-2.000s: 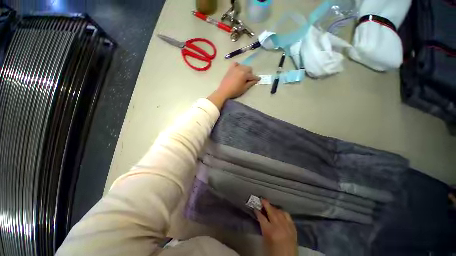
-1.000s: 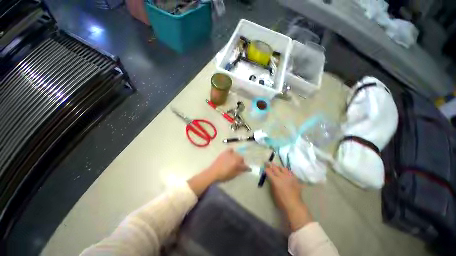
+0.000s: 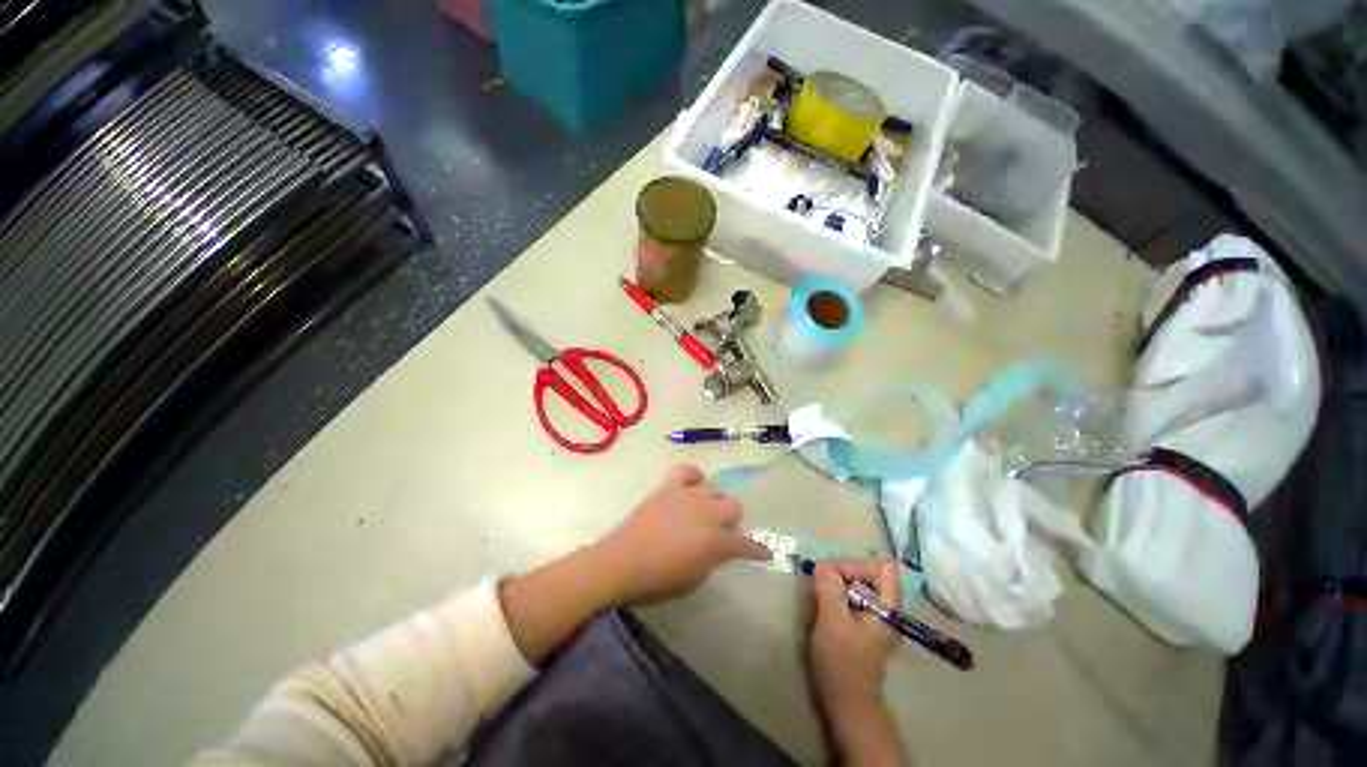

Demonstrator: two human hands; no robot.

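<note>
My right hand (image 3: 858, 637) is shut on a dark marker pen (image 3: 910, 622), its tip at a small white label strip (image 3: 775, 549) lying on the table. My left hand (image 3: 682, 537) rests on the table with its fingertips at the left end of the strip; whether it grips the strip or only presses on it cannot be told. Light blue tape (image 3: 945, 450) curls beyond the hands, beside a crumpled white cloth (image 3: 982, 547). A grey fabric piece (image 3: 630, 704) lies nearest to me, below my left forearm.
Red-handled scissors (image 3: 591, 399), a second pen (image 3: 726, 435), a red pen (image 3: 669, 322), metal clips (image 3: 735, 360), a jar (image 3: 673, 240) and a blue tape roll (image 3: 823, 315) lie beyond my hands. White bins (image 3: 940, 165) stand farther back. A tied white bundle (image 3: 1184, 555) is on the right.
My right hand has picked up the pen that lay beside the label strip and holds it at the strip. The view has shifted from the grey fabric toward the tools and bins.
</note>
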